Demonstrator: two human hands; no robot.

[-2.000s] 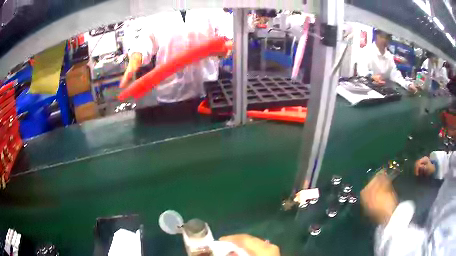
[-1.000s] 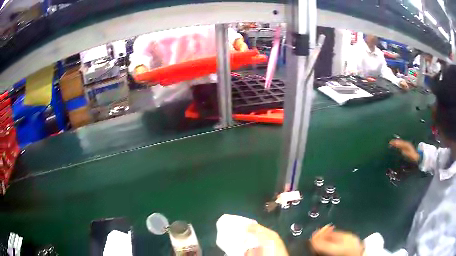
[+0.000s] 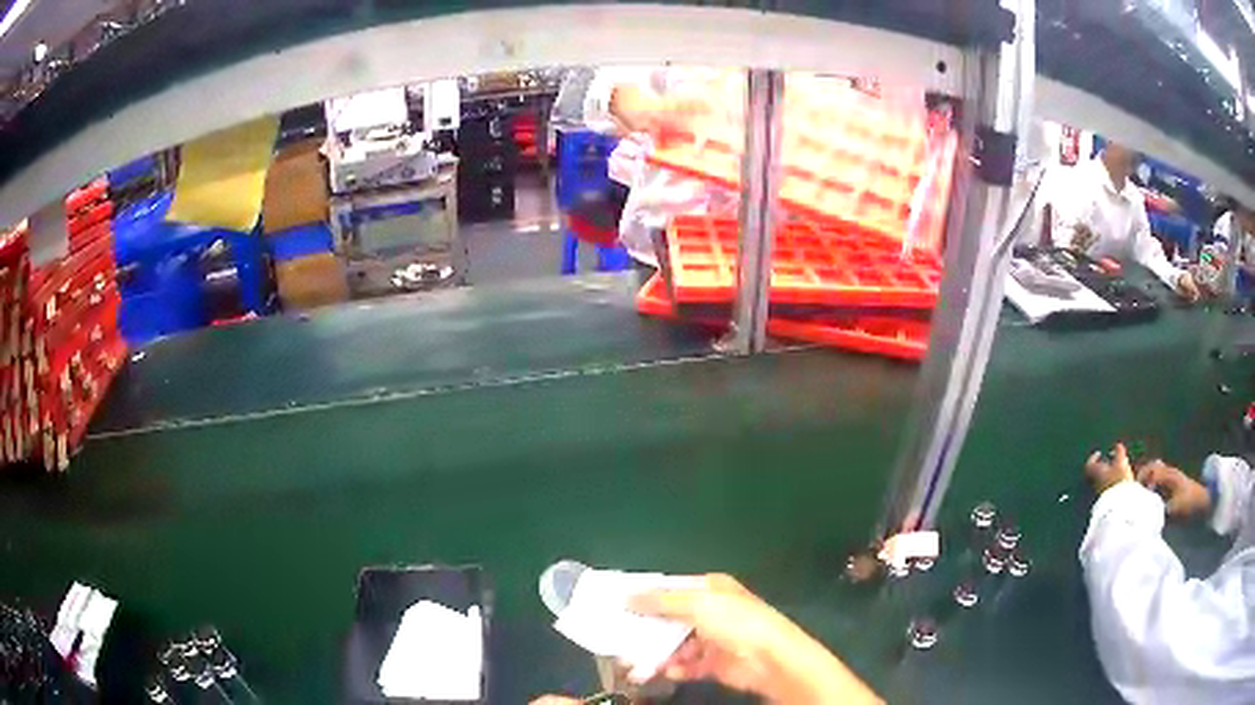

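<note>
My right hand (image 3: 743, 634) reaches in from the bottom right, its fingers closed on a white cloth (image 3: 613, 606). The cloth hangs over a small bottle, mostly hidden, and covers part of its pale translucent lid (image 3: 560, 585). Only the fingertips of my left hand (image 3: 558, 701) show at the bottom edge, beside a small dark-rimmed piece (image 3: 603, 700); whether they grip it is unclear. A black bin (image 3: 417, 590) holding a white sheet (image 3: 434, 653) stands to the left.
Shiny round pieces stand right of the metal post (image 3: 957, 344) and at lower left (image 3: 207, 658), near a small white box (image 3: 83, 631). Red trays (image 3: 812, 262) lie across the bench; more stack at far left (image 3: 62, 331). A coworker's sleeve (image 3: 1135, 592) is at right.
The view has swung left. My right hand with the cloth has moved over the bottle. Left fingertips have appeared. The person opposite has placed a red tray on the stack and holds up another; the right coworker's hand has drawn back.
</note>
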